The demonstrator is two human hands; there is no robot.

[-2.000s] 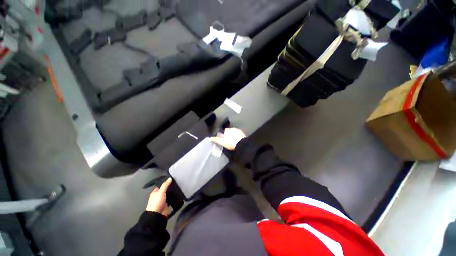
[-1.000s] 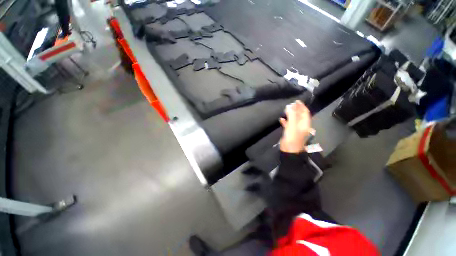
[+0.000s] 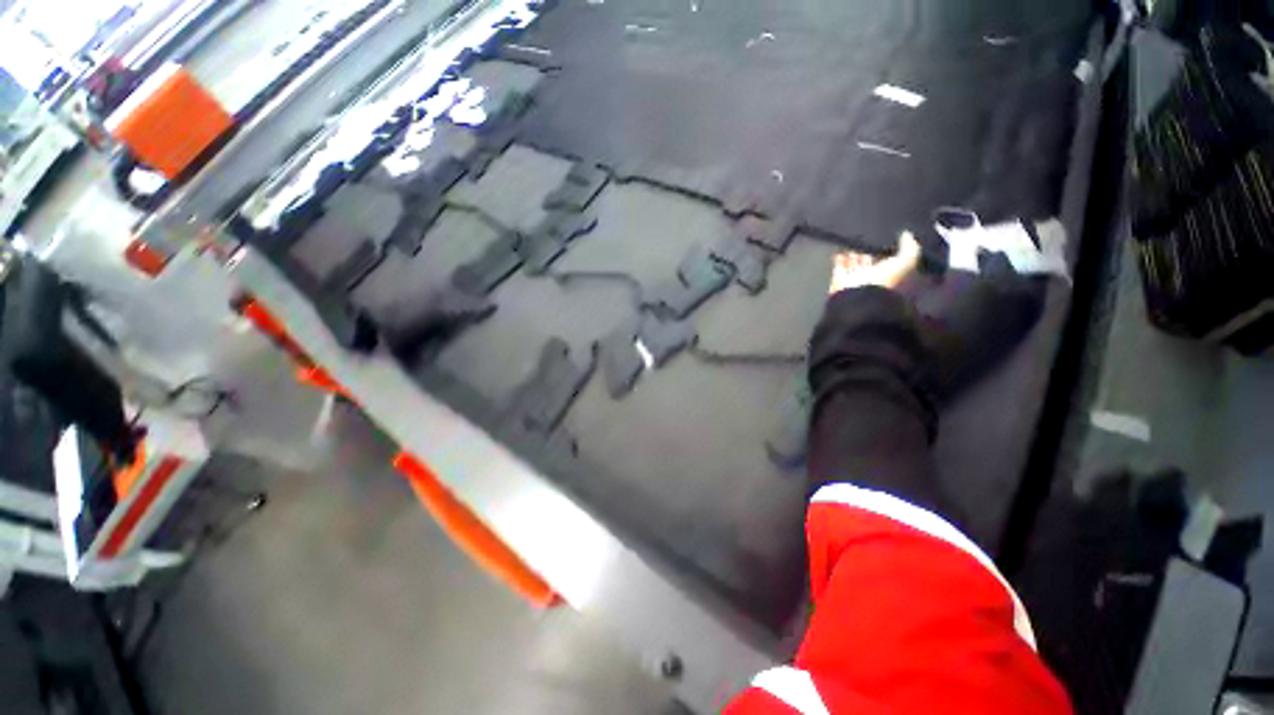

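Observation:
My right hand point(image 3: 873, 266) is over the cutting bed, at the edge between the large dark sheet point(image 3: 782, 126) and the cut area. The fingers are blurred, and whether they grip material is unclear. Irregular black offcuts point(image 3: 657, 349) lie on the grey surface point(image 3: 615, 419) left of the arm. White scraps point(image 3: 999, 247) lie just right of the hand, beside a bunched dark piece point(image 3: 978, 328). My left hand is out of the picture.
The metal bed edge point(image 3: 601, 552) with orange strips point(image 3: 475, 531) runs diagonally at lower left. An orange machine part point(image 3: 171, 123) stands upper left. Black bundled pieces point(image 3: 1209, 196) are at right. A pale grey panel point(image 3: 1192, 643) lies at lower right.
The view has swung over the bed. My right hand has moved from above the near edge to farther over the material. My left hand, visible two seconds ago beside the pale panel, is gone from view.

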